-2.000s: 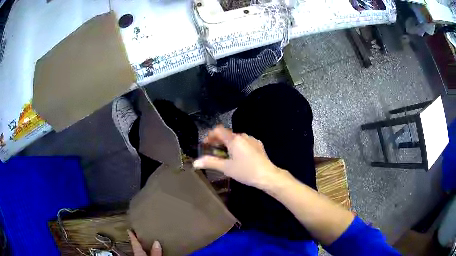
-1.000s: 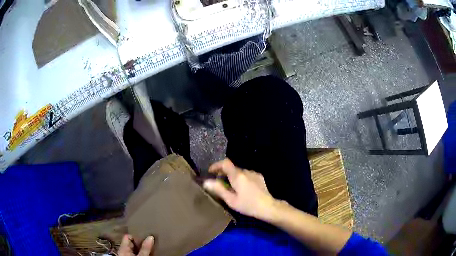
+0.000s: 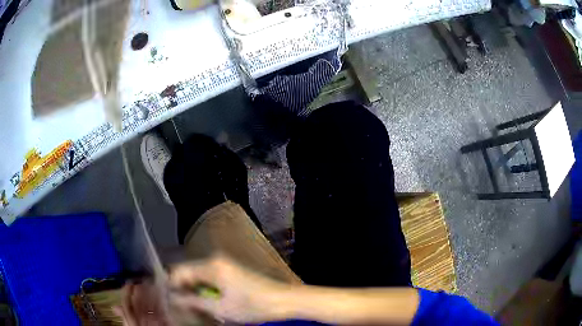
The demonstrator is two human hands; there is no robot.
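Note:
My right hand (image 3: 214, 291) is blurred at the bottom, over the lap pieces, closed around small yellow-green snips (image 3: 207, 291). A long pale strip (image 3: 137, 204) runs from beside this hand up to the table. Brown fabric pieces (image 3: 233, 235) lie on my lap, partly hidden by my right hand and forearm. Another brown piece (image 3: 70, 70) lies on the white table at the upper left, with blurred pale bands over it. A blurred pinkish-brown shape left of my right hand may be my left hand or fabric; I cannot tell.
The white machine table (image 3: 191, 79) with a ruler edge crosses the top. A blue crate (image 3: 57, 261) is at lower left. The wooden bench (image 3: 427, 239) shows beside my thigh. A white-topped stool (image 3: 554, 149) stands on the speckled floor at right.
My right hand has moved left and down from the fabric edge, across my lap. The pale strip now stretches up from it. My left hand no longer shows clearly on the lap pieces.

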